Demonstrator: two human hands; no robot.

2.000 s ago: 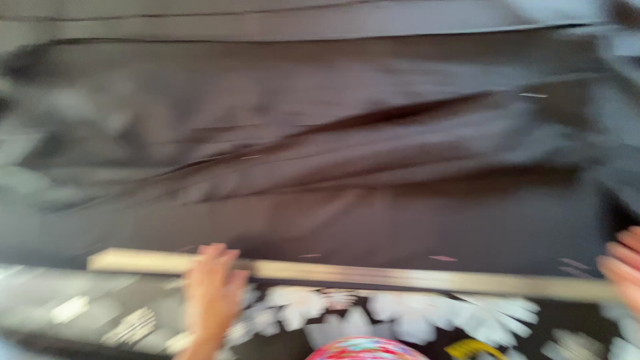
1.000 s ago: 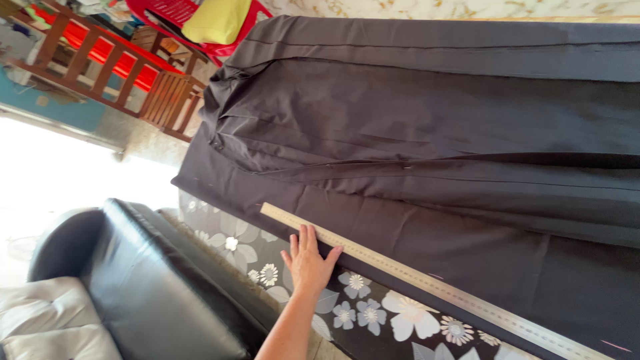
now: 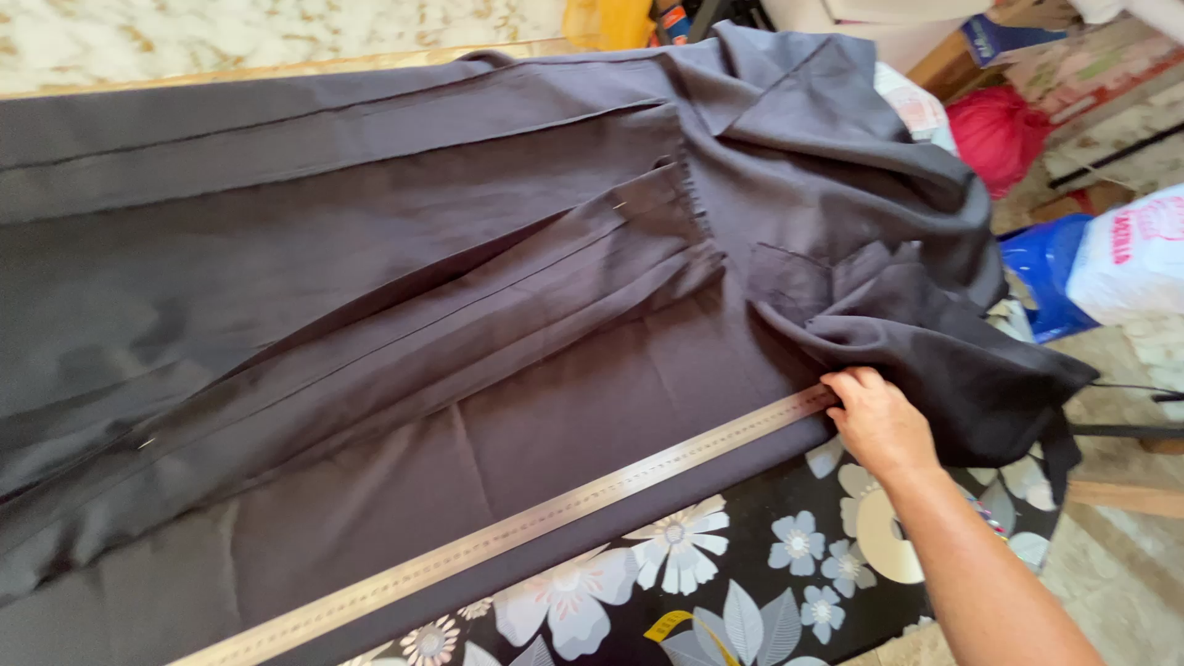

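Note:
Dark grey fabric lies spread over a table with a floral cover, partly folded and bunched at the right. A long metal ruler rests on the fabric near its front edge, running from lower left up to the right. My right hand holds the ruler's right end, fingertips on the ruler and cloth. Pins sit in a long folded strip of the fabric. My left hand is out of view.
A yellow measuring tape and a pale round disc lie on the floral cover. Beyond the right edge are a blue plastic bag, a white printed bag and a red bag. A patterned wall stands behind.
The view has swung from the ruler's left end, where my left hand lay a second ago, to its right end. My right hand, at the frame's edge two seconds ago, is now in full view.

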